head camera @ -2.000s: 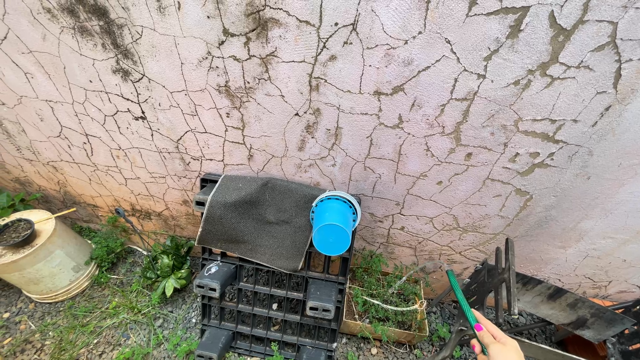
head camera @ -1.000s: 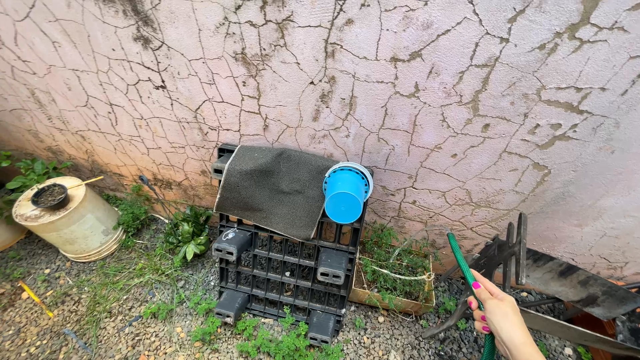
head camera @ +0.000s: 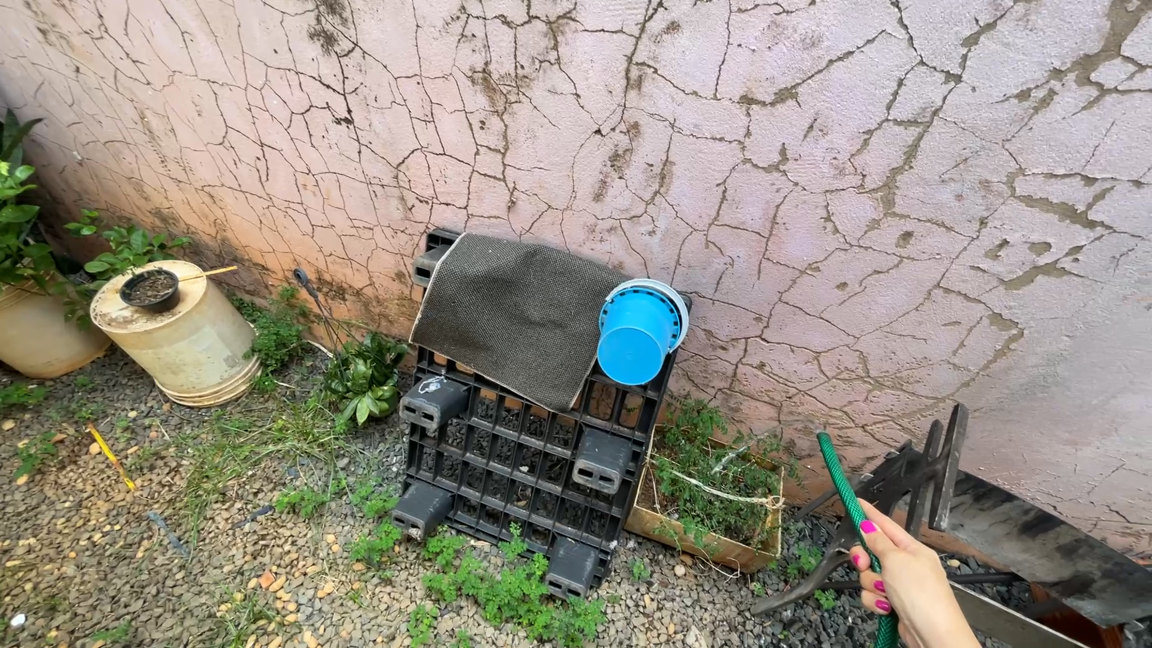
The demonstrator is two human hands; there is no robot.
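At the lower right, my right hand (head camera: 904,576) is closed around a green garden hose (head camera: 839,477), whose end points up and to the left. My left hand is out of the frame. Left of the hose stands a planter box (head camera: 702,542) of small leafy plants, with a pale cord across it. A black plastic pallet (head camera: 531,450) leans on the cracked pink wall (head camera: 765,180). Over its top hangs a dark woven mat (head camera: 517,315), and an upturned blue bucket (head camera: 634,346) with a white rim sits at its upper right corner.
Dark metal pieces (head camera: 1017,531) lie against the wall at the right. An upturned cream bucket (head camera: 193,346) carries a small black pot (head camera: 150,290) at the left, beside a larger planter (head camera: 45,333). Weeds grow through the gravel (head camera: 306,567), where a yellow stick (head camera: 112,457) lies.
The view has shifted left, bringing in more of the planters there. My right hand still grips the hose and more of the hand shows than two seconds ago.
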